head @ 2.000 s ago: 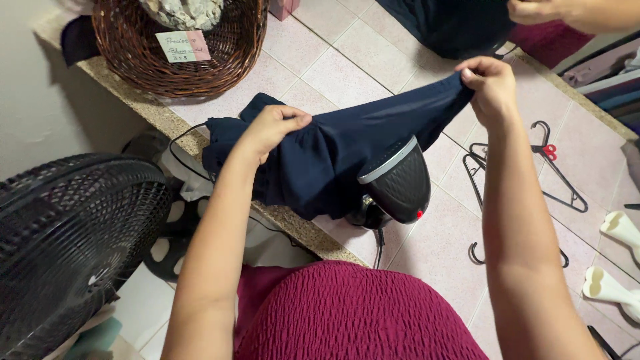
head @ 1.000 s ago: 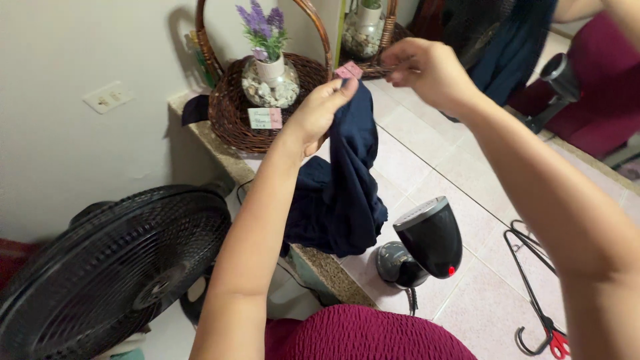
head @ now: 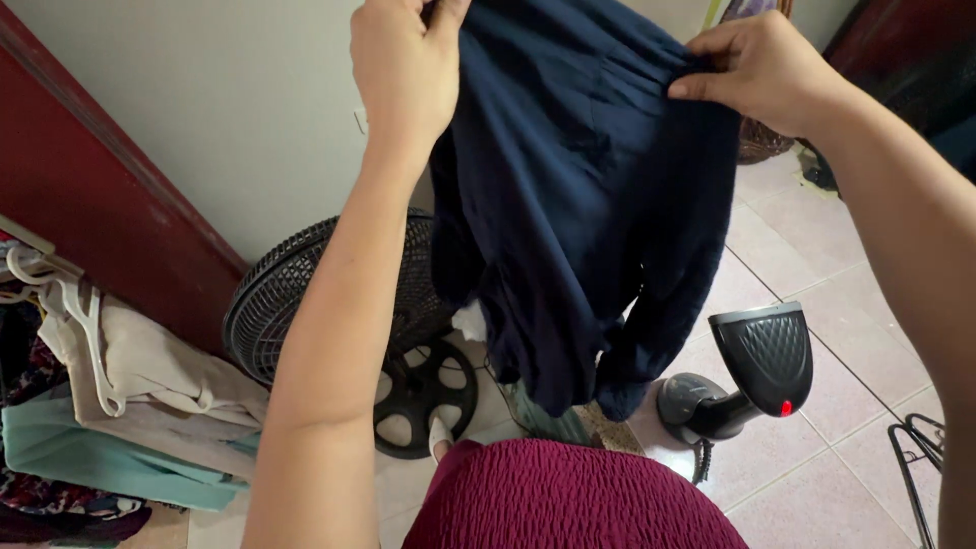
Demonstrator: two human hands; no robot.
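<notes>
A dark navy garment (head: pixel 579 191) hangs stretched between my two hands, its lower folds falling in front of the fan and the counter edge. My left hand (head: pixel 412 61) pinches it at the upper left; some fingertips are cut off by the top of the view. With thumb and fingers, my right hand (head: pixel 751 72) grips the gathered upper right edge. To the right of the cloth, a black handheld garment steamer (head: pixel 762 362) stands on the tiled counter, a red light lit on it. Its dark base (head: pixel 690 408) has a cord beside it.
A black pedestal fan (head: pixel 290 297) stands behind my left forearm. Clothes with a white plastic hanger (head: pixel 91 343) lie or hang at the far left. Black hangers (head: pixel 907 465) rest on the pink tiled counter (head: pixel 793 473) at the right. Part of a wicker basket (head: pixel 762 141) shows behind my right hand.
The navy garment, bunched low on the counter earlier, is now held up and spread between both hands. My right hand, apart from the cloth a second ago, now grips it. The view has swung left.
</notes>
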